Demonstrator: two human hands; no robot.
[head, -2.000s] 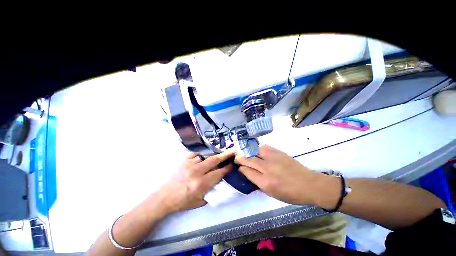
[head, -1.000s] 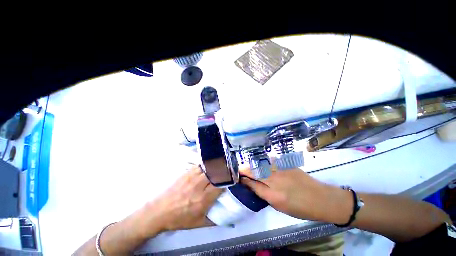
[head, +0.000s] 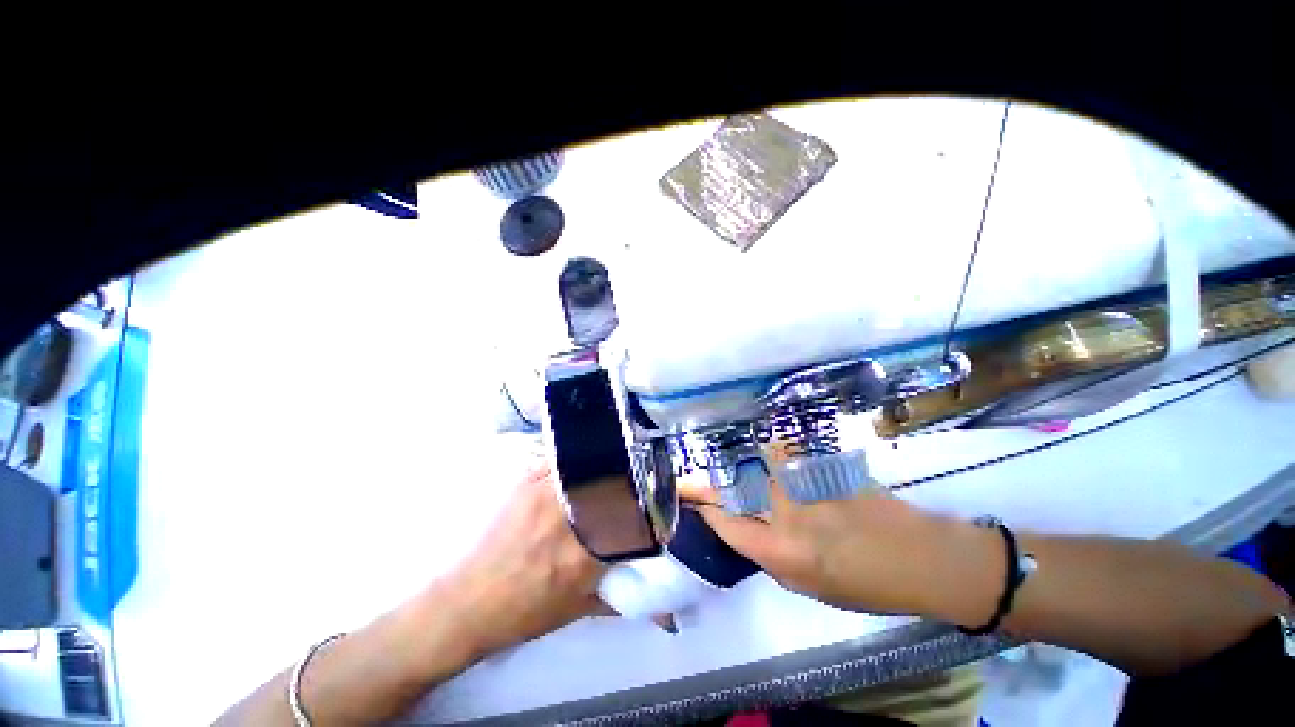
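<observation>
A navy fabric piece lies between my hands below the needle area of the white sewing machine. A white fabric piece bulges out beside it, near my left palm. My left hand rests at the left of the fabric; its fingertips are hidden behind the glossy dark guard. My right hand presses on the navy piece from the right; some of its fingers are hidden behind the grey ribbed knobs. The presser foot and needle point are hidden.
Chrome tension parts stand above my right fingers. A gold-brown strapped object lies along the machine at right. A brown square patch is on the machine top. A pale rounded object is far right.
The view has shifted, showing more of the machine top than two seconds ago. Less navy and white fabric shows than one second ago. Both hands stay at the fabric.
</observation>
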